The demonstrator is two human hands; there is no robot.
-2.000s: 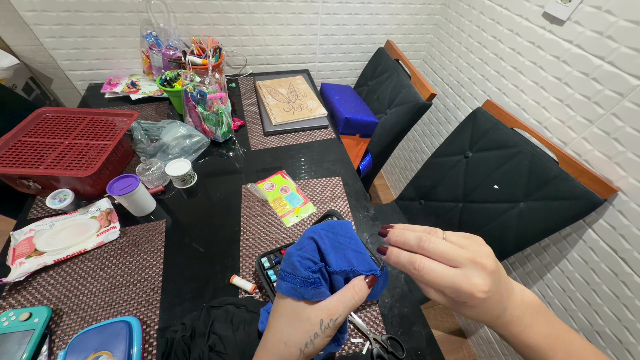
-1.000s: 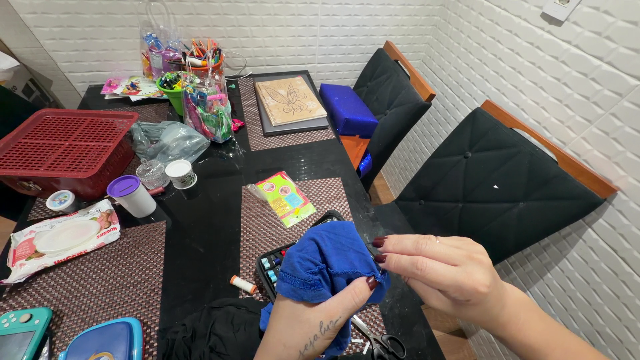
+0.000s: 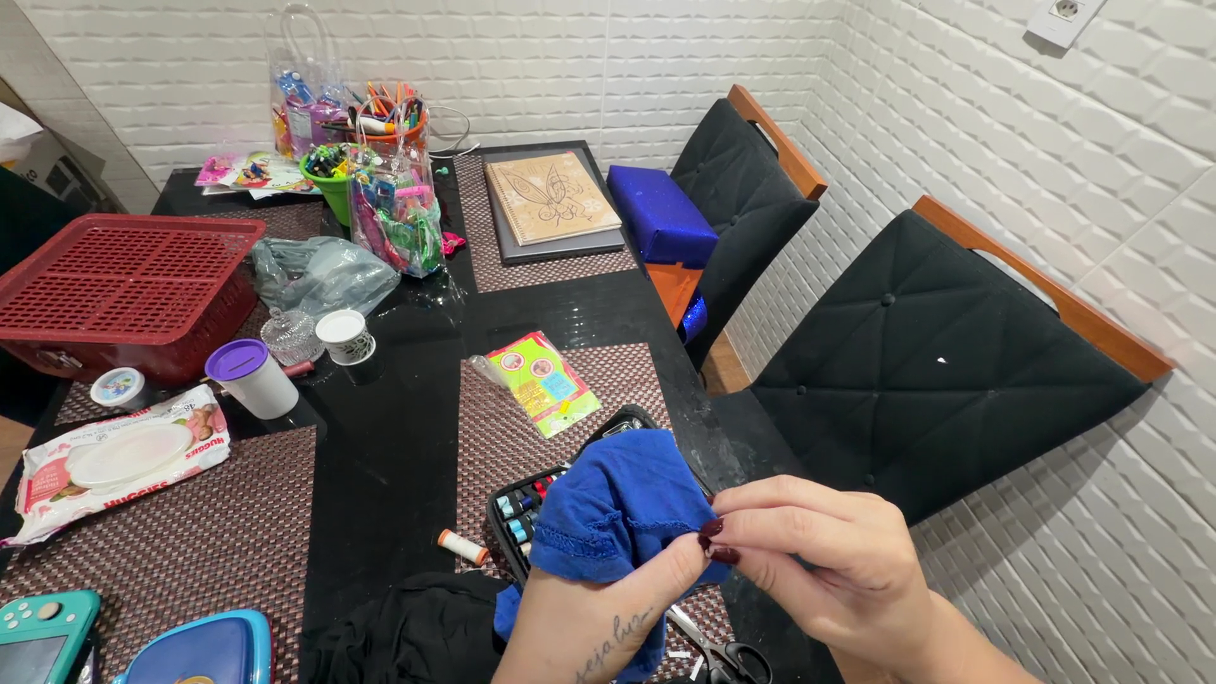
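Note:
Blue fabric [image 3: 617, 494] with a stitched seam covers the fingers of my left hand [image 3: 608, 608], whose thumb presses on its right edge. The fingertips of my right hand [image 3: 817, 560] meet that thumb at the edge of the cloth; whether they pinch something small, I cannot tell. Behind the fabric lies a black case [image 3: 513, 503] with thread spools inside, partly hidden. A white and orange thread spool [image 3: 463, 547] lies left of it. Scissors [image 3: 727, 655] rest under my hands, near the table's edge. Black fabric [image 3: 408, 627] is bunched at the lower left of my left hand.
A yellow-green packet [image 3: 543, 385] lies on a woven placemat. To the left are a wipes pack [image 3: 123, 456], a purple-lidded cup [image 3: 253, 380], a red basket [image 3: 123, 285] and a handheld game console [image 3: 43, 636]. A notebook [image 3: 551, 198] lies farther back. Black chairs [image 3: 950, 361] stand right.
My right hand's fingers have come in from slightly apart to the edge of the blue fabric, by my left thumb. My left hand stays in the cloth.

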